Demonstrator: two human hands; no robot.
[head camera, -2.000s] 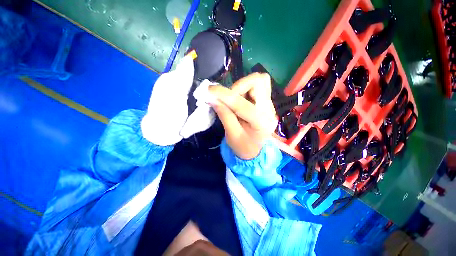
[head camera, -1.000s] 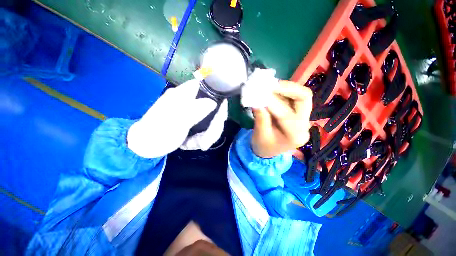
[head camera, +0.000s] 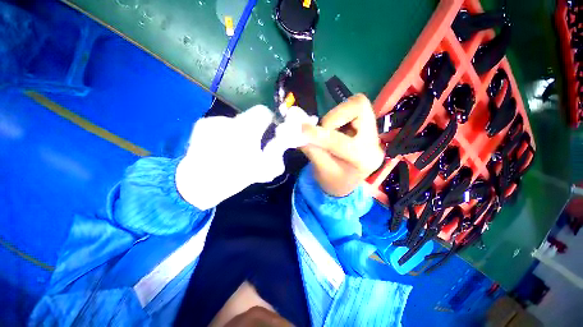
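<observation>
My left hand, in a white glove, holds a black smartwatch at the centre. The watch is tilted nearly edge-on, with its orange tab showing near my fingers. My right hand looks bare and pinches a small white cloth against the near side of the watch. The fingers, glove and cloth overlap, so the exact contact is partly hidden. Much of the watch and its strap is covered by the hands.
A second black watch with an orange tab lies beyond my hands. A clear film with an orange tab lies beside the blue line. The red tray of black watches is at the right. Another red tray shows at the far right edge.
The watch face has turned from facing up, bright with glare, to nearly edge-on. My right hand with the cloth has moved left and closer to my left hand.
</observation>
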